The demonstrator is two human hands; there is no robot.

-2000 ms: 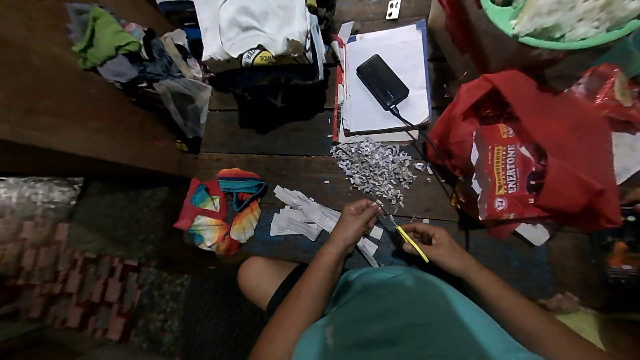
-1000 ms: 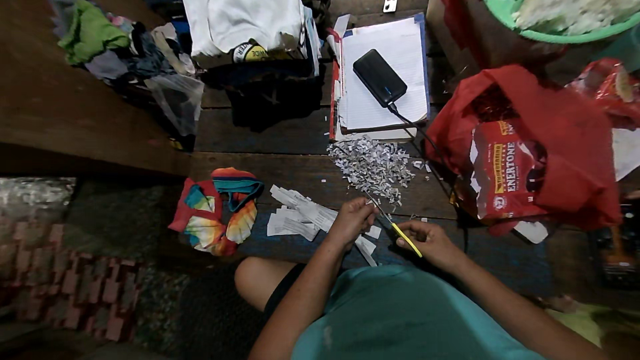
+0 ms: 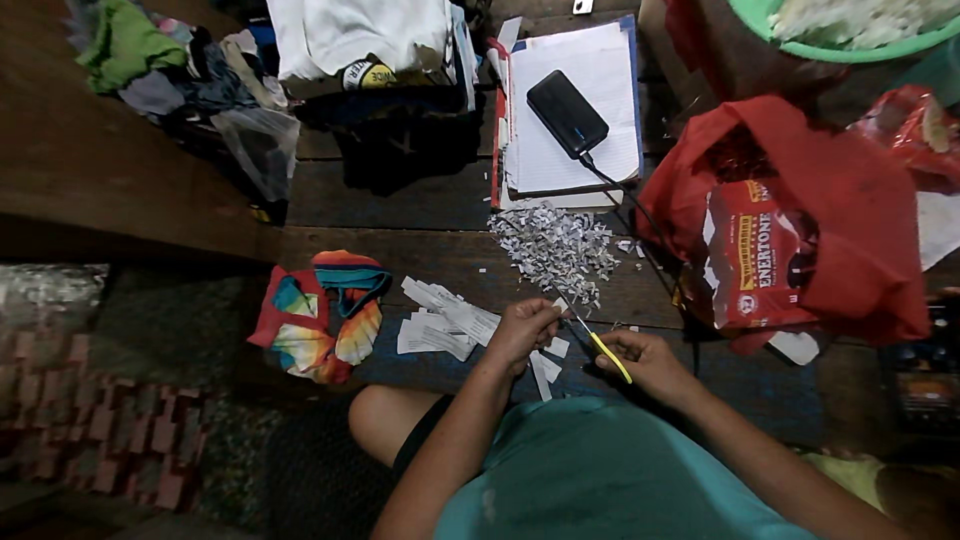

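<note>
My right hand point(image 3: 646, 361) is closed on the yellow handle of a pair of scissors point(image 3: 611, 358), whose blades point up and left toward my other hand. A small piece of white paper point(image 3: 559, 304) is pinched between the fingertips of my left hand point(image 3: 526, 330), close by the blades. Just beyond my hands lies a heap of finely cut paper bits point(image 3: 559, 244) on the dark wooden boards. Printed paper strips point(image 3: 442, 322) lie in a loose pile to the left of my left hand, and a few more pieces show below it.
Past the heap, a black power bank point(image 3: 568, 114) with a cable rests on lined paper point(image 3: 615, 75). A red cloth bag point(image 3: 855, 225) stands at right, near a green basin point(image 3: 840, 54). Colourful cloth point(image 3: 330, 319) lies at left; folded clothes point(image 3: 367, 37) are at the back.
</note>
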